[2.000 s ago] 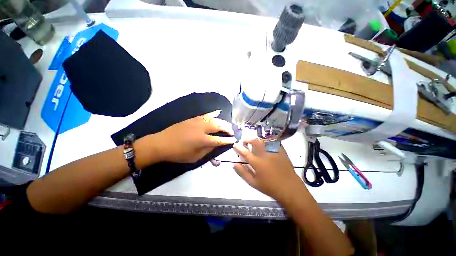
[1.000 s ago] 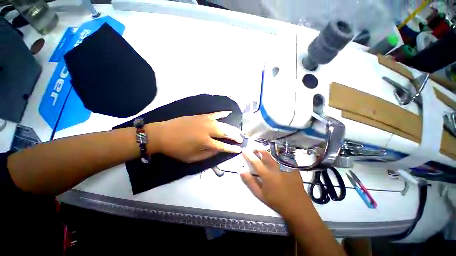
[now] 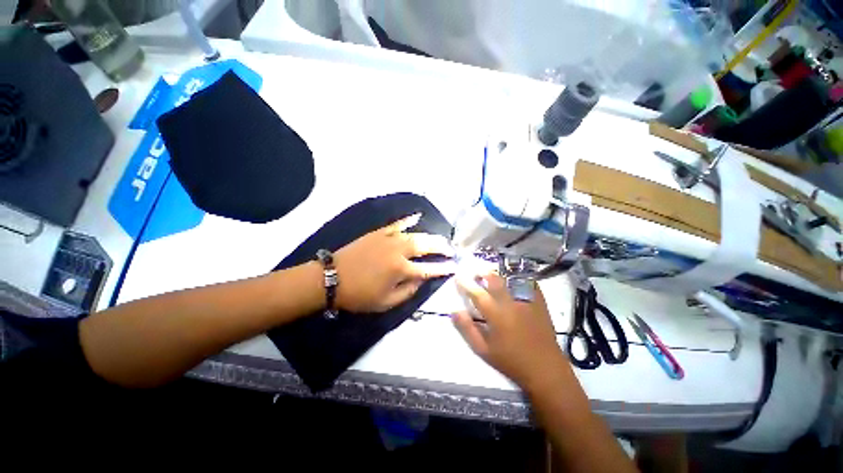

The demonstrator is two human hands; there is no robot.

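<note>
A black fabric panel point(image 3: 324, 347) lies flat on the white table, its rounded end beside the needle area point(image 3: 481, 261) of the sewing machine point(image 3: 531, 185). My left hand point(image 3: 384, 268) lies flat on the panel, fingers spread and fingertips near the presser foot. My right hand point(image 3: 507, 328) is at the near side of the needle area, fingertips at the panel's edge. Bright glare hides the fingertips, so I cannot tell if they pinch the cloth. A second black panel point(image 3: 238, 152) lies apart at the left, partly on a blue sheet point(image 3: 148, 189).
Black-handled shears point(image 3: 594, 331) and pink and blue snips point(image 3: 659, 348) lie right of my right hand. Brown cardboard strips point(image 3: 647, 199) are fixed on the machine by a white band. A ruler scale point(image 3: 444, 405) runs along the front edge. A dark grey box point(image 3: 46, 129) stands at left.
The panel under my left hand has turned, its straight end swinging toward the table's front edge. My left hand has turned with it. My right hand stays beside the needle area. The camera view has shifted.
</note>
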